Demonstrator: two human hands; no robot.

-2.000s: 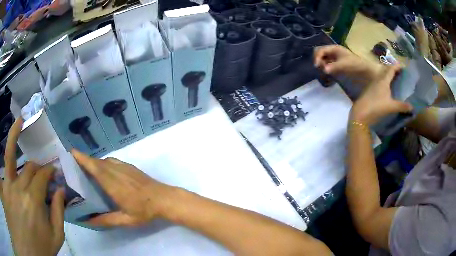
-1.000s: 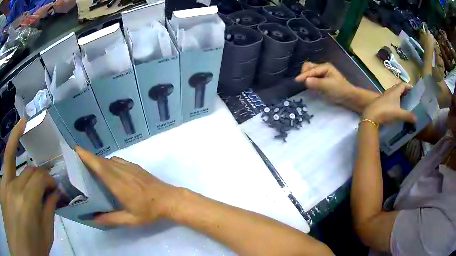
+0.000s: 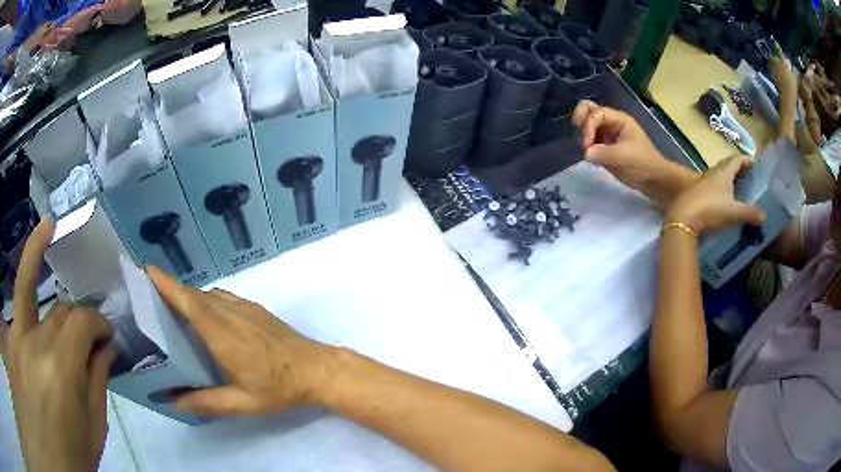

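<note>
My right hand [image 3: 254, 355] grips an open pale blue-grey carton [image 3: 184, 369] that leans at the lower left. Its white lid flap [image 3: 78, 244] stands up. My left hand [image 3: 60, 369] is at the carton's mouth, with its curled fingers partly over the opening and the index finger pointing up. A clear bag with a dark item [image 3: 136, 348] shows in the mouth; whether my left fingers hold it is hidden. Several open cartons [image 3: 307, 189] stand upright in a row behind, with whitish bags in their tops and a black product printed on the front.
Columns of black cups [image 3: 447, 101] stand behind the cartons' right end. A pile of small black fittings [image 3: 530, 219] lies on white sheeting [image 3: 572, 304]. At the right, another person's hands [image 3: 705, 198] hold a carton [image 3: 752, 226]. A green post [image 3: 653, 46] stands behind.
The lid flap and carton in my hands have shifted slightly right in view. My left fingers have moved slightly at the mouth. The other person's carton is turned more upright than at first.
</note>
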